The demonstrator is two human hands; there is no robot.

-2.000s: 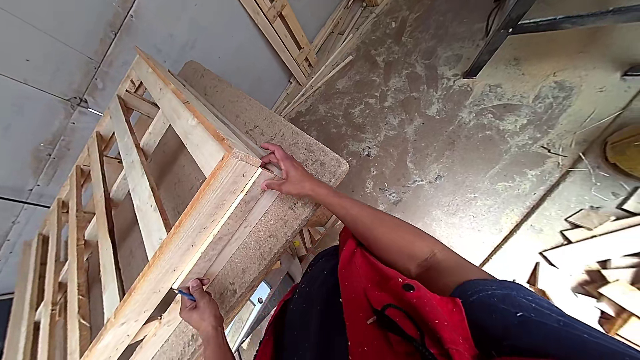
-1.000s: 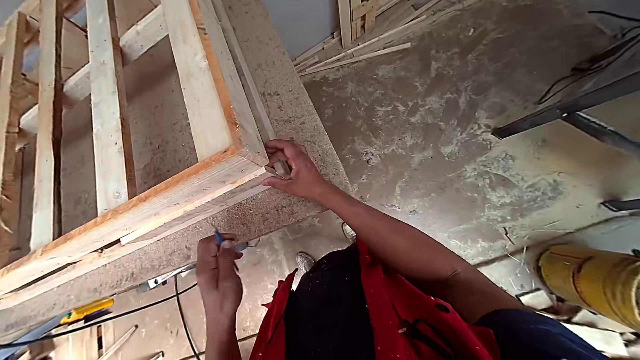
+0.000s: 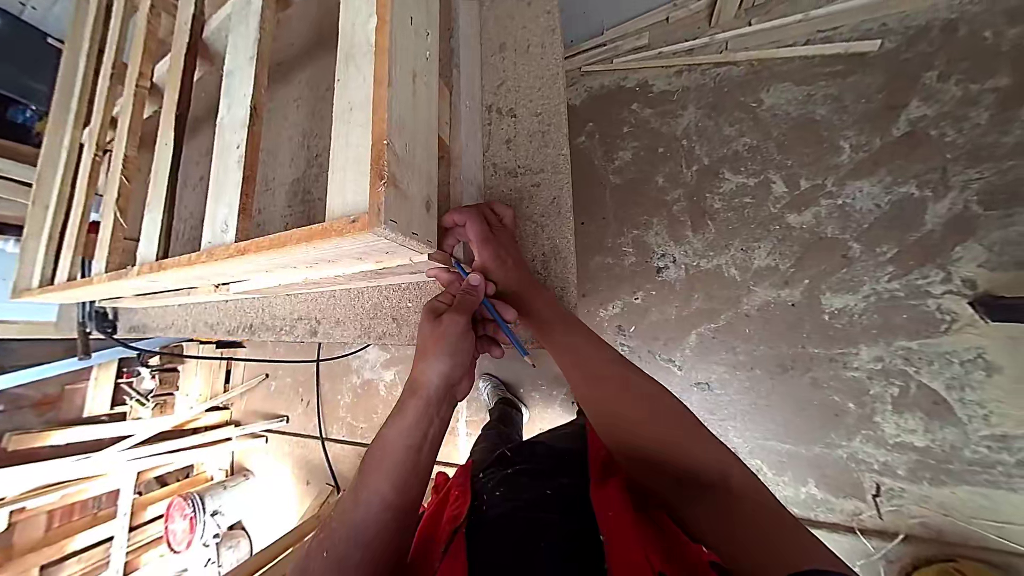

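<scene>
A slatted wooden frame (image 3: 408, 120) rests on a particle board sheet (image 3: 524, 144), its near corner at the middle of the view. My left hand (image 3: 460, 320) grips a blue pencil (image 3: 500, 320) between thumb and fingers, the sharpened end pointing down and right, away from the frame. Beyond it, my right hand (image 3: 496, 248) curls at the frame's corner, fingers on the end of a wooden strip (image 3: 467, 104) that lies beside the frame. The two hands nearly meet, and part of the strip's end is hidden by the fingers.
Thin wooden strips (image 3: 744, 56) lie on the concrete floor at the upper right. Below left are a heap of wood offcuts (image 3: 120, 448), a bucket with a red end (image 3: 184, 520) and a black cable (image 3: 320, 416) hanging near the board's edge. My shoe (image 3: 500, 392) shows below the board.
My left hand, with the blue pencil, has come over to the frame's corner beside my right hand. My right hand has stayed at that corner. The view has turned.
</scene>
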